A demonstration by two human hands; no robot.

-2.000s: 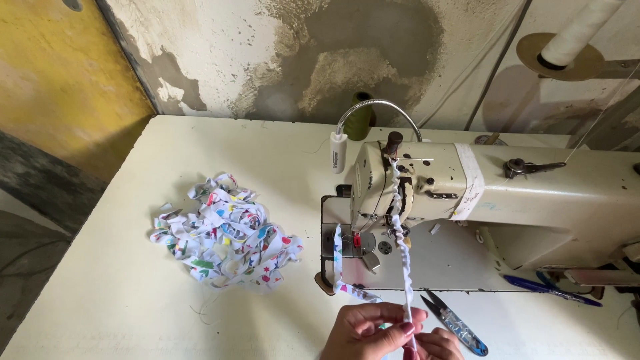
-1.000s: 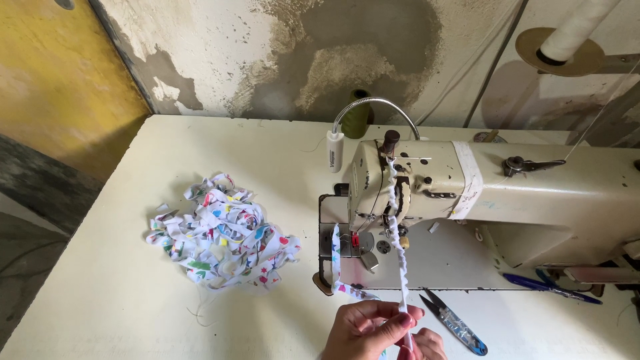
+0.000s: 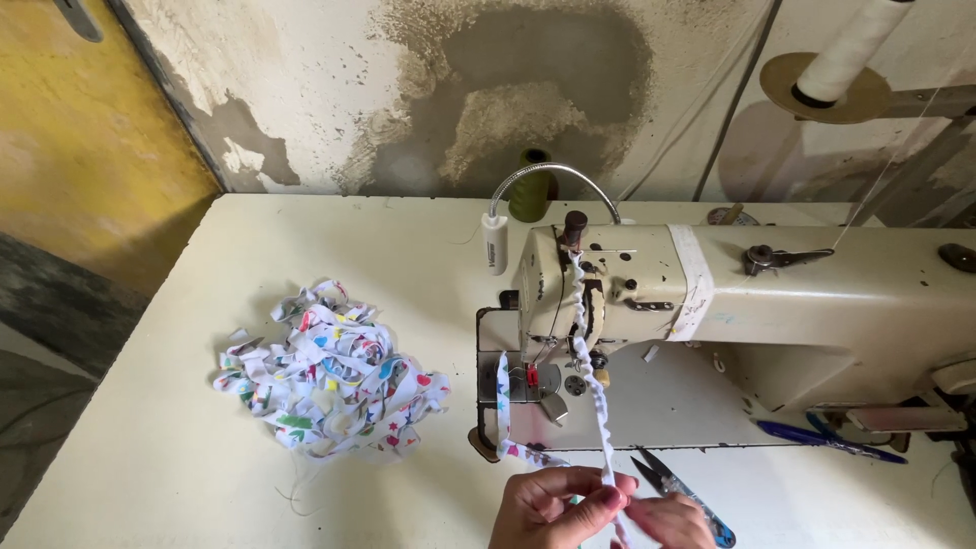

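Observation:
A narrow white fabric strip (image 3: 596,389), twisted and ruffled, runs down from the knob on top of the sewing machine head (image 3: 549,282). My left hand (image 3: 560,507) pinches its lower part between thumb and fingers. Close against it on the right, my right hand (image 3: 671,522) is blurred, its fingertips at the strip; its grip is unclear. A printed strip (image 3: 503,404) lies over the left end of the machine bed and passes behind my left hand. Thread snips (image 3: 686,496) with open blades lie beyond my right hand.
A heap of printed fabric strips (image 3: 335,374) lies on the white table (image 3: 191,488) at left. A bendable lamp (image 3: 495,244) arches beside a green thread cone (image 3: 530,187). Blue-handled scissors or snips (image 3: 831,440) lie at right. A white thread spool (image 3: 854,53) stands at upper right.
Both hands stay near the strip's lower part, with the right fingers shifting slightly. The strip remains stretched from the machine's top knob.

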